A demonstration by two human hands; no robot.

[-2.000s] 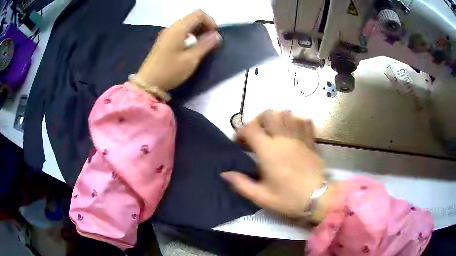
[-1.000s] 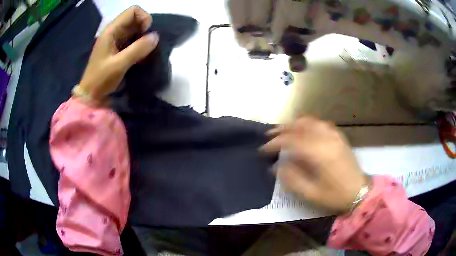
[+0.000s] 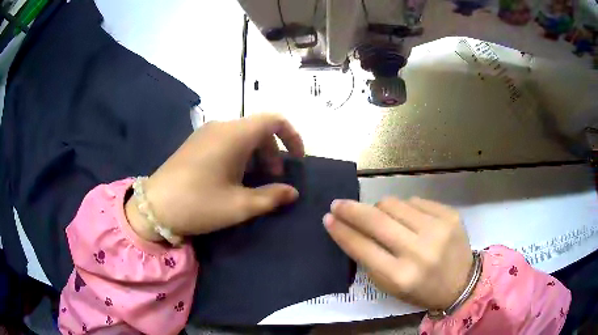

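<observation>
The dark cloth panel lies on the white table below the machine bed, with its right edge near my right hand. My left hand rests on it, thumb and fingers apart near its upper edge; whether it pinches cloth cannot be told. My right hand lies over the panel's right edge, thumb and fingertips close together on the cloth; a grip cannot be made out. More dark cloth spreads to the left. The sewing machine head stands above, its foot away from the cloth.
The shiny machine bed lies behind my hands. A ruler scale runs along the table's front edge. A dark round knob hangs from the machine head. A green object shows at the far left corner.
My left hand has moved down and right from the far cloth to the panel by the front. My right hand has settled at the panel's right edge. The view has shifted.
</observation>
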